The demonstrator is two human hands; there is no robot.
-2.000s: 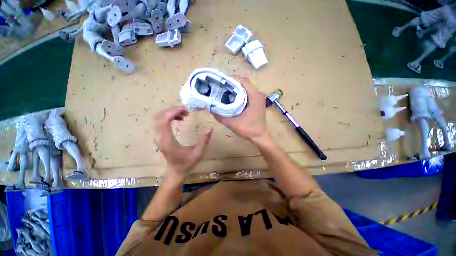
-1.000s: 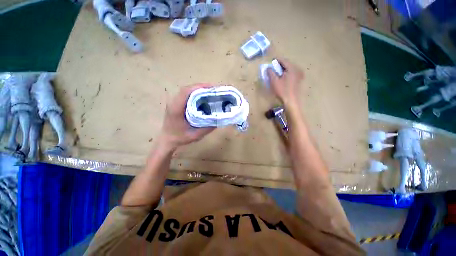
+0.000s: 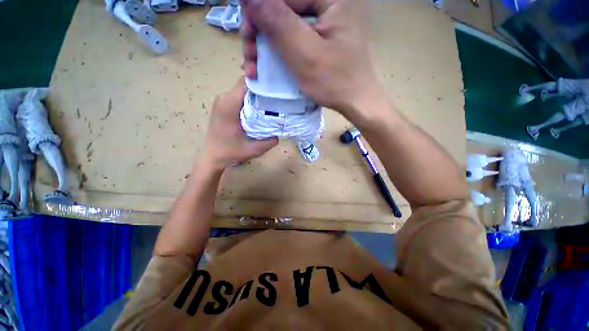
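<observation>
The pale lower-body figure part [image 3: 281,125] stands over the middle of the table, waist up, with one sandalled foot showing below. My left hand [image 3: 229,129] holds it around its left side. The white waist connector [image 3: 274,71] stands up out of the waist opening. My right hand [image 3: 323,55] grips the connector from above and hides its top. How deep the connector sits cannot be told. The mallet [image 3: 372,171] lies on the table to the right, partly beside my right forearm.
Leg parts stand at the left table edge [image 3: 39,142]. Another leg part [image 3: 516,184] and small white bottles [image 3: 476,167] are at the right edge. Connectors [image 3: 223,17] and feet [image 3: 153,39] lie at the far side. A blue crate [image 3: 71,265] is below the table at left.
My right hand has brought the connector from the far right of the table to the waist of the figure part. My left hand still holds the part. The camera view has shifted slightly.
</observation>
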